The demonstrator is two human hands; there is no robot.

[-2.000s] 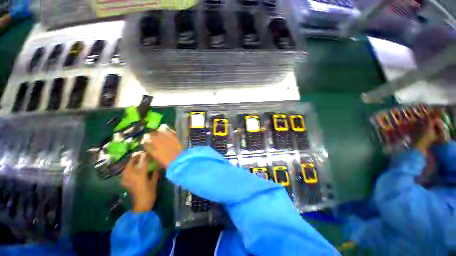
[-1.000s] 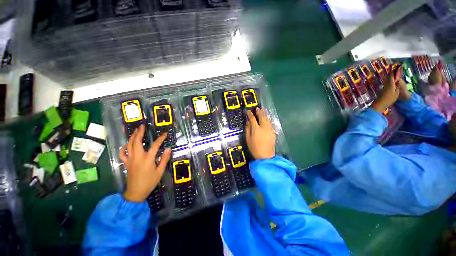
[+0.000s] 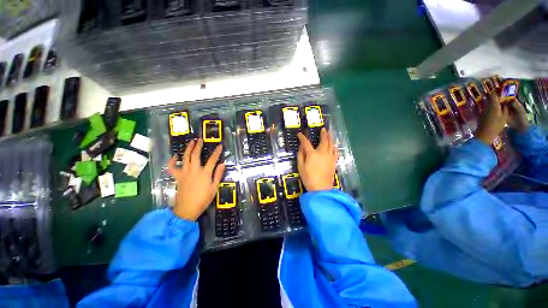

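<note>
The clear blister tray (image 3: pixel 243 170) holds black keypad phones with yellow screen frames in two rows. In the back row, the far-left phone (image 3: pixel 179 124), the middle phone (image 3: pixel 255 122) and the two right phones (image 3: pixel 291 118) have glowing white screens. The second from the left (image 3: pixel 212 131) is dark. The front-row phones (image 3: pixel 226 195) that show have dark screens. My left hand (image 3: pixel 195 183) spreads its fingers over the keypads of the two left back-row phones. My right hand (image 3: pixel 317 163) has its fingertips on the keypads of the two right back-row phones and partly covers a front-row phone.
Green, white and black batteries (image 3: pixel 87 171) lie piled left of the tray. Stacked trays (image 3: pixel 198 60) stand behind on the white strip (image 3: pixel 138 99). Dark phones (image 3: pixel 70 97) lie at far left. At right, another person's hands (image 3: pixel 494 120) hold a phone over a tray of red phones (image 3: pixel 443 108).
My hands have moved from the battery pile onto the phones. The view has shifted. The two right back-row screens, dark one second ago, now glow white.
</note>
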